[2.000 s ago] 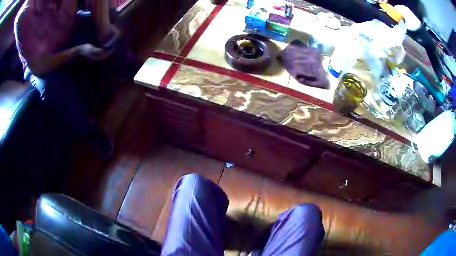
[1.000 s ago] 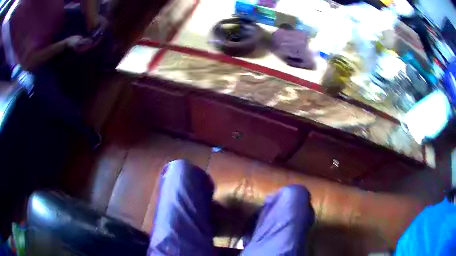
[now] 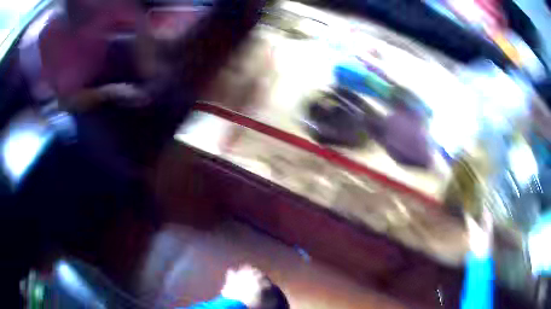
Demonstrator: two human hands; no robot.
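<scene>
The frame is heavily blurred. The glass tea mug (image 3: pixel 462 184), yellow-green inside, stands on the near right part of the marble-patterned table (image 3: pixel 344 196). My right hand (image 3: pixel 479 232), below a blue sleeve, is at the near side of the mug; blur hides its fingers and whether it grips the mug. My left hand (image 3: pixel 243 283) is low in the middle, in front of the table, beside a dark shape; its fingers and anything in it cannot be made out.
The dark round ashtray (image 3: pixel 338 117) and a purple-brown cloth (image 3: pixel 408 136) lie left of the mug, with a blue-green box (image 3: pixel 362 78) behind. A whitish plastic bag (image 3: pixel 495 99) is at the right. A seated person's arm (image 3: pixel 115 93) shows at upper left.
Both my hands with blue sleeves have come into view, the right one out to the mug. The view has shifted, so the table sits lower and further right.
</scene>
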